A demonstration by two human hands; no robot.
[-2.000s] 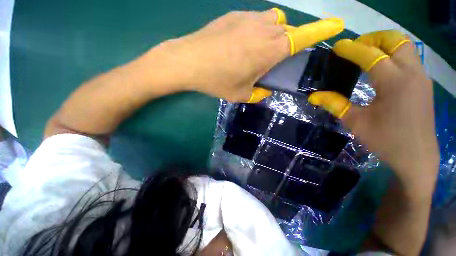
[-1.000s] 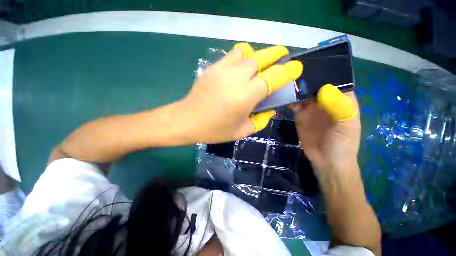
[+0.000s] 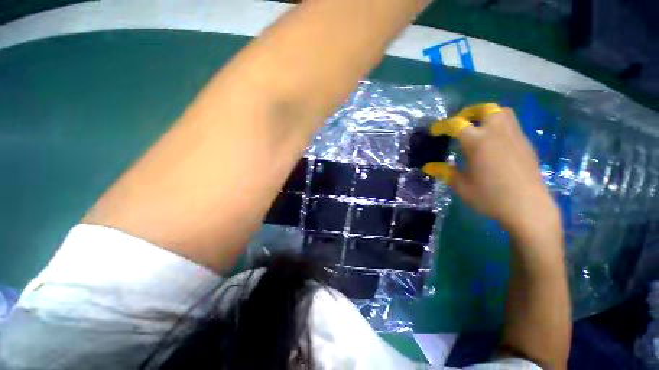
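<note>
My left forearm reaches up past the top edge, and my left hand is out of the picture. My right hand (image 3: 498, 162), with yellow finger cots, is at the upper right corner of the clear plastic pocket sheet (image 3: 368, 108). Its fingers and thumb pinch the right edge of a black panel (image 3: 426, 147). Whether that panel is in a pocket or just above it is hard to tell. More black panels (image 3: 329, 215) lie in a grid in the sheet; my left arm covers its upper left part.
A bright-blue frame-shaped film piece (image 3: 449, 59) lies at the pale rail (image 3: 535, 71). A large clear bag (image 3: 603, 188) with blue film pieces beside it is at the right. The green bench top (image 3: 94, 108) shows at the left. Dark shapes are beyond the rail.
My left hand has moved up out of view, and the housing is no longer in view. My right hand has left the housing and now pinches a black panel. The blue frame-shaped film shows at the rail.
</note>
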